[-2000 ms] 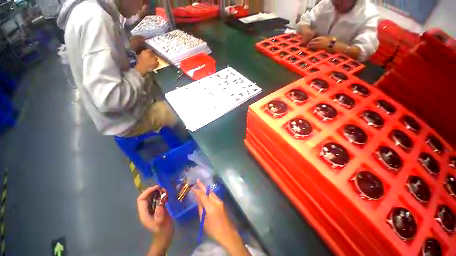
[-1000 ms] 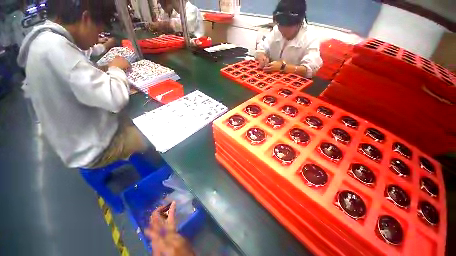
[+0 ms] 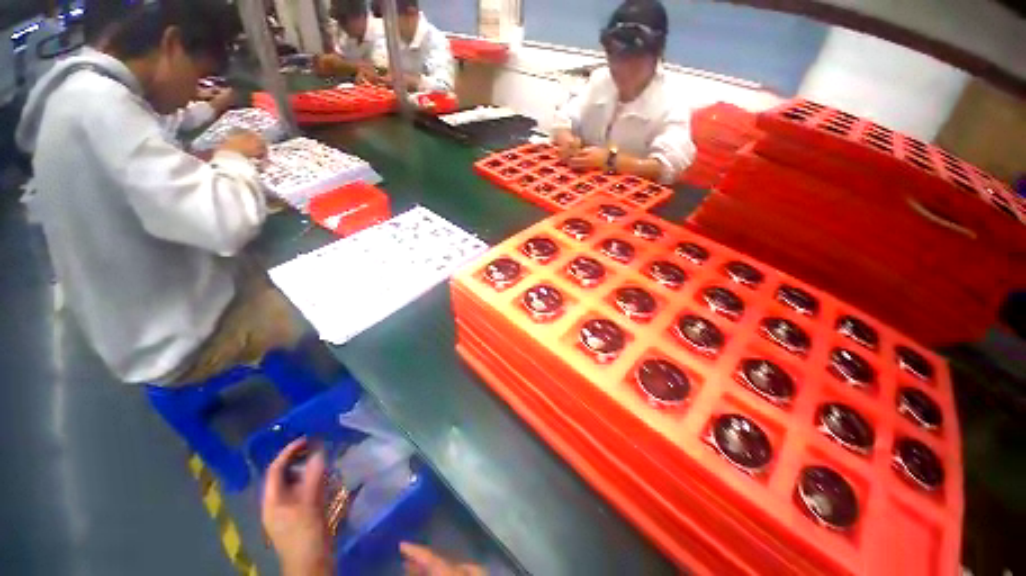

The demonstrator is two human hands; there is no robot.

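My left hand is low in the view over the blue bin, its thumb and fingers curled around a small dark object that looks like a round housing unit, mostly hidden by the fingers. My right hand is at the bottom edge, blurred and cut off; whether it holds anything cannot be told. No blue tool shows. The top red foam tray of a stack holds rows of dark glossy round units. Its near right corner pocket is empty.
The blue bin holds copper-coloured scraps and clear plastic. A white parts tray and small red bin stand on the green bench. A person sits at left, another across the bench. More red trays are stacked at right.
The view has turned, so the tray stack sits further left and its near right corner shows. The right hand, earlier with the blue tool beside the left, is now at the bottom edge.
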